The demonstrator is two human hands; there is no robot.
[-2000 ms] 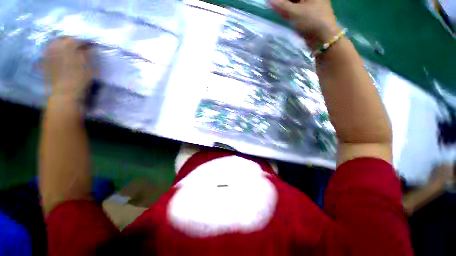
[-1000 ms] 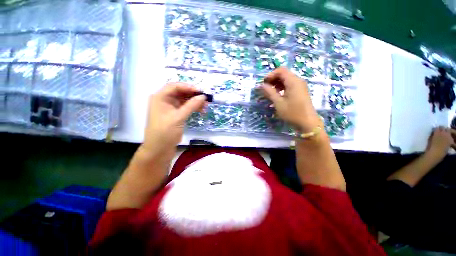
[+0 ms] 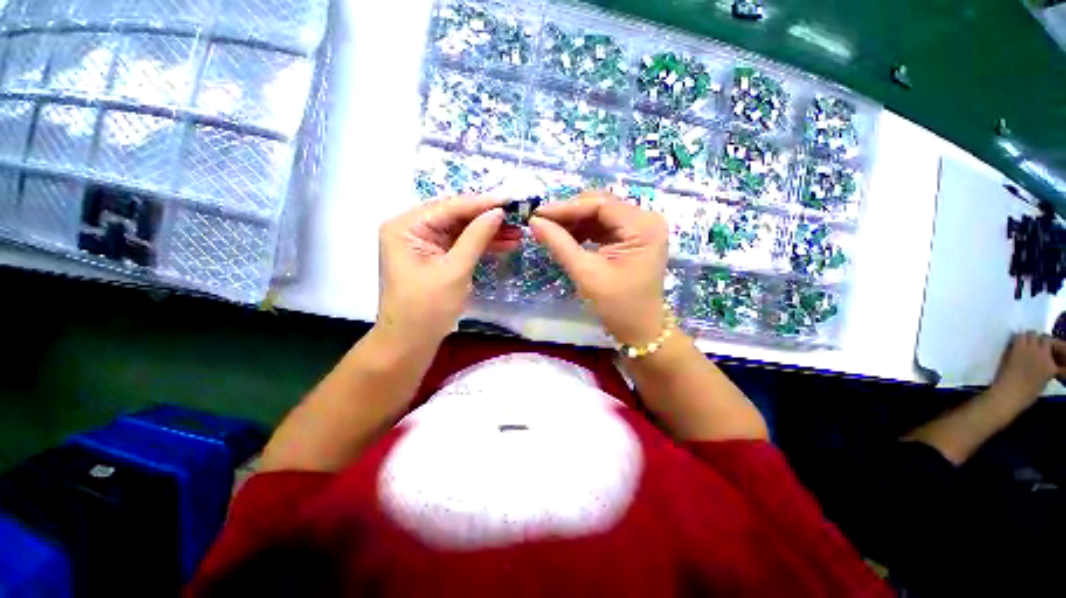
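Observation:
My left hand [image 3: 430, 259] pinches a small black plastic housing [image 3: 513, 211] between thumb and fingertips above the right tray. My right hand [image 3: 610, 259] meets it, its thumb and forefinger closed on a tiny circuit board [image 3: 533, 207] against the housing's right side. How far the board sits in the housing cannot be told. The clear right tray [image 3: 859, 193] has a grid of cells full of green and silver boards. The clear left tray [image 3: 222, 146] has mostly bare cells, with several black housings [image 3: 120, 226] in a front cell.
A green conveyor belt [image 3: 842, 35] runs behind the trays with small dark pieces spaced on it. At the far right, a heap of black parts [image 3: 1036, 255] lies on a white board [image 3: 964, 275], beside another person's hand [image 3: 1029, 364]. Blue bins [image 3: 175, 467] stand below left.
My hands were apart a second ago; my right hand has come from over the right tray's cells to the housing in my left hand. The view has shifted slightly.

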